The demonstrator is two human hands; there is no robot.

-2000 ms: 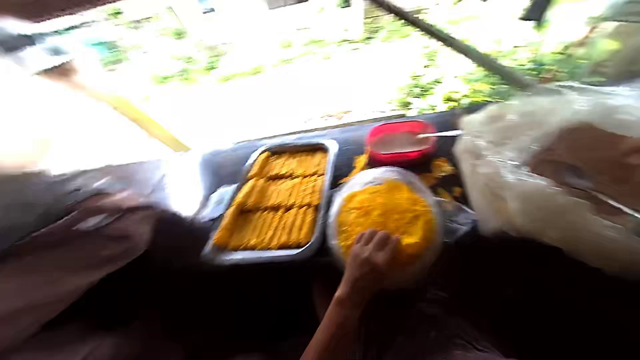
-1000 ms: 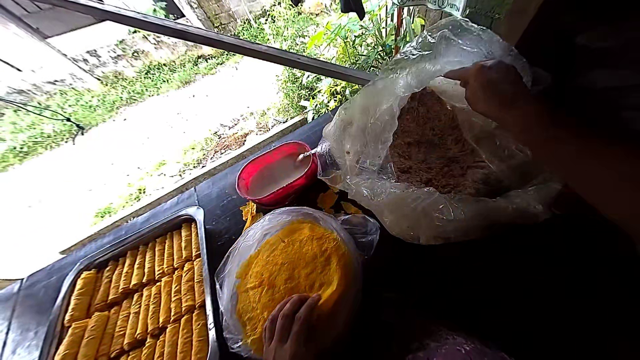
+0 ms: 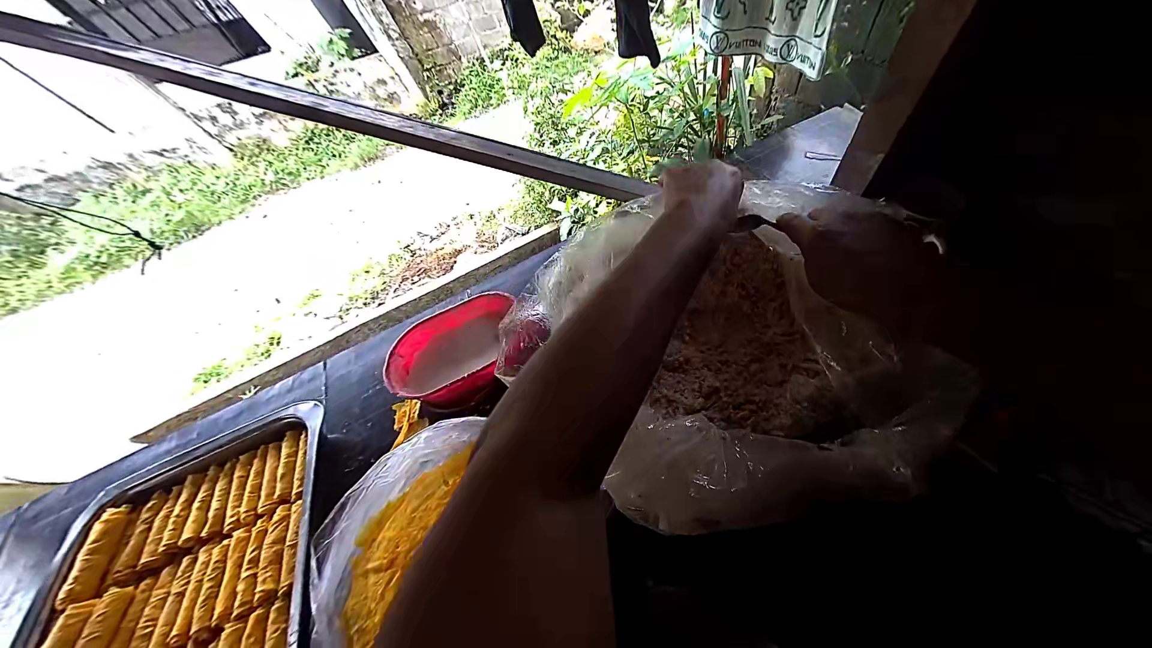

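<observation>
A clear plastic bag (image 3: 693, 468) lies folded back around a mass of brown shredded filling (image 3: 747, 351). At the bag's far rim is my left hand (image 3: 704, 191), its fingers curled, with my forearm crossing over the bag. My right hand (image 3: 837, 243) is beside it in deep shade, near the end of a dark utensil (image 3: 754, 222) that lies between the two hands; which hand grips it is unclear. Yellow wrappers (image 3: 405, 540) rest on plastic at the lower middle, partly behind my left arm.
A metal tray (image 3: 310, 450) of yellow rolls (image 3: 216, 504) stands at the lower left. Beyond the wrappers sits a red plastic tub (image 3: 459, 387) of pale liquid. A ledge (image 3: 360, 337) edges the dark tabletop, and a bar (image 3: 378, 126) slants across the opening.
My left hand has moved from the yellow wrappers to the far rim of the bag, beside my right hand. The view has swung to the right since the earliest frame.
</observation>
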